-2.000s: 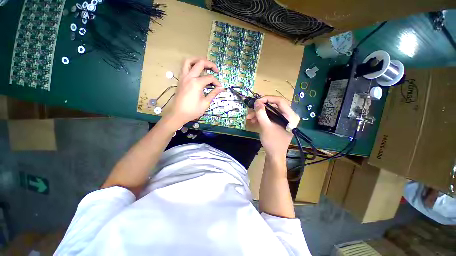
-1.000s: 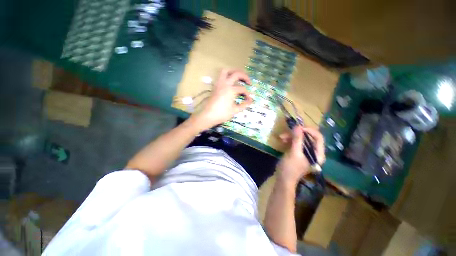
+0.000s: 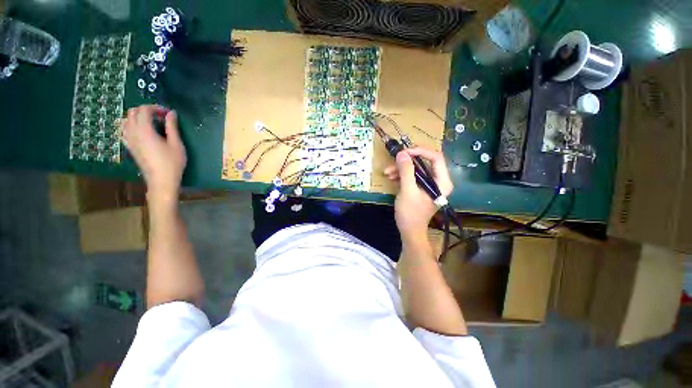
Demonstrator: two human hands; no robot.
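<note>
The PCB panel (image 3: 341, 87) lies on the cardboard sheet (image 3: 262, 61). Several wired discs (image 3: 273, 198) hang off its lower left, their leads running onto the panel's lower half. My right hand (image 3: 419, 178) holds the soldering iron (image 3: 413, 168), its tip over the panel's right edge. My left hand (image 3: 155, 144) is at the far left over the green surface, below the pile of wired discs (image 3: 163, 34), fingers curled with thumb and index apart. A small dark reddish thing shows between them; I cannot tell whether it is held.
A second PCB panel (image 3: 99, 98) lies beside my left hand. The soldering station (image 3: 520, 129) and solder spool (image 3: 592, 61) stand at right, with loose rings (image 3: 461, 114) nearby. An open carton (image 3: 379, 19) is above the panel. A plastic bottle (image 3: 30, 42) lies far left.
My left hand has left the PCB panel and moved far left towards the disc pile. My right hand still holds the iron near the panel. The camera view has shifted and turned.
</note>
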